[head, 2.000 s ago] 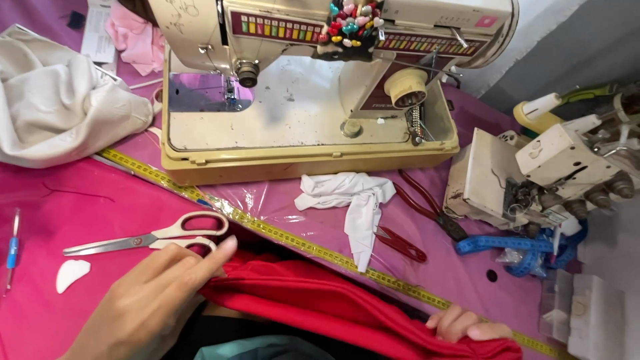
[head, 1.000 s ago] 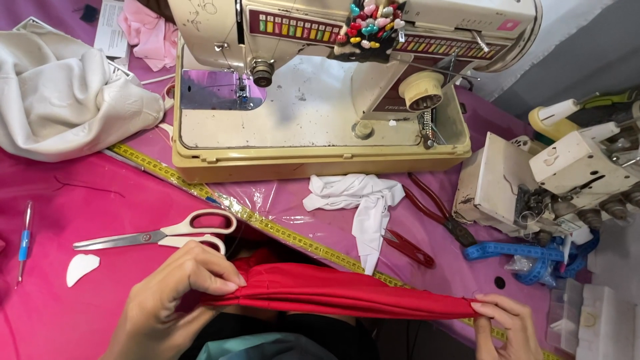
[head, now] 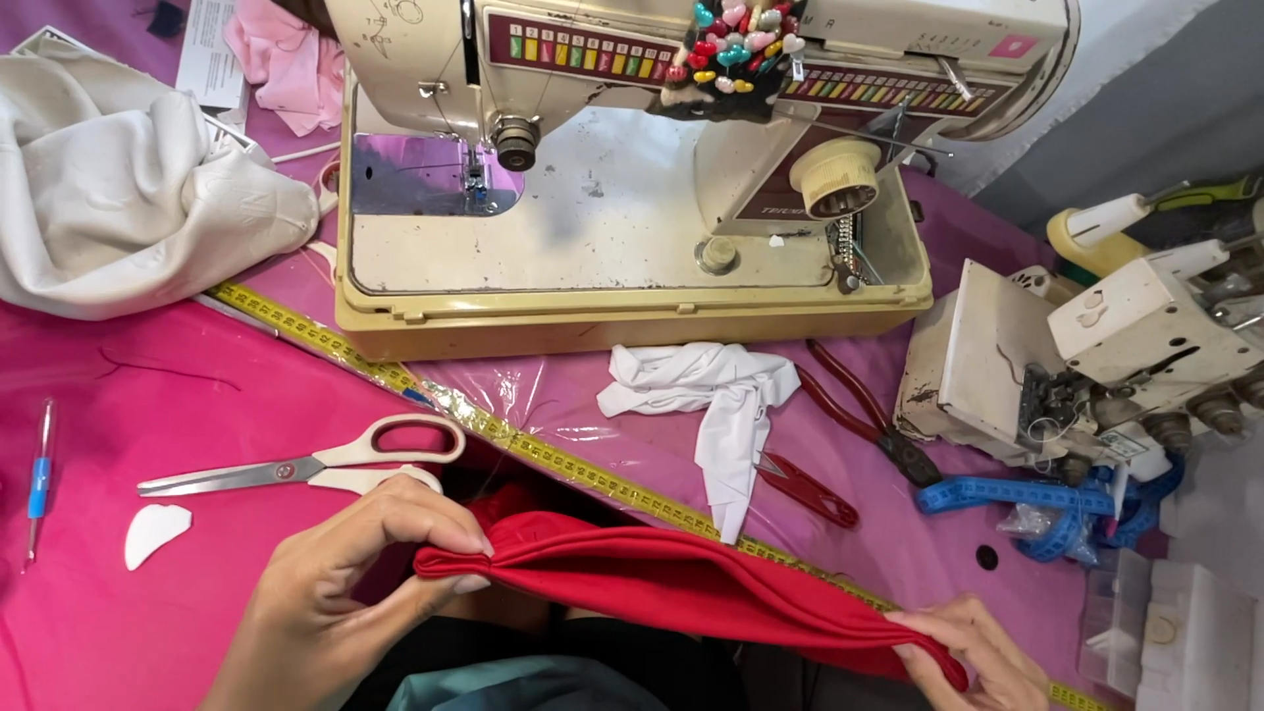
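Observation:
A folded piece of red fabric [head: 642,573] is stretched between my two hands at the bottom of the head view. My left hand [head: 365,583] pinches its left end between thumb and fingers. The right end is gripped by my right hand [head: 973,652], near the lower right. Just above my left hand lie fabric scissors [head: 296,469] with off-white handles, and beside them a piece of white tailor's chalk [head: 158,533]. A yellow measuring tape [head: 563,464] runs diagonally behind the fabric. The sewing machine [head: 632,207] stands beyond it.
White cloth scraps [head: 701,390], red-handled pliers [head: 859,405] and red thread snips [head: 810,489] lie before the machine. At right are an overlock machine [head: 997,365], a blue measuring tape [head: 1017,497] and a black button [head: 986,557]. A seam ripper [head: 39,484] and beige fabric [head: 128,188] lie at left.
Two seconds ago my left hand lay flatter over the red fabric; now its thumb and fingers pinch the end. The fabric has been raised and stretched, and a fold in it now gapes wider than one second ago.

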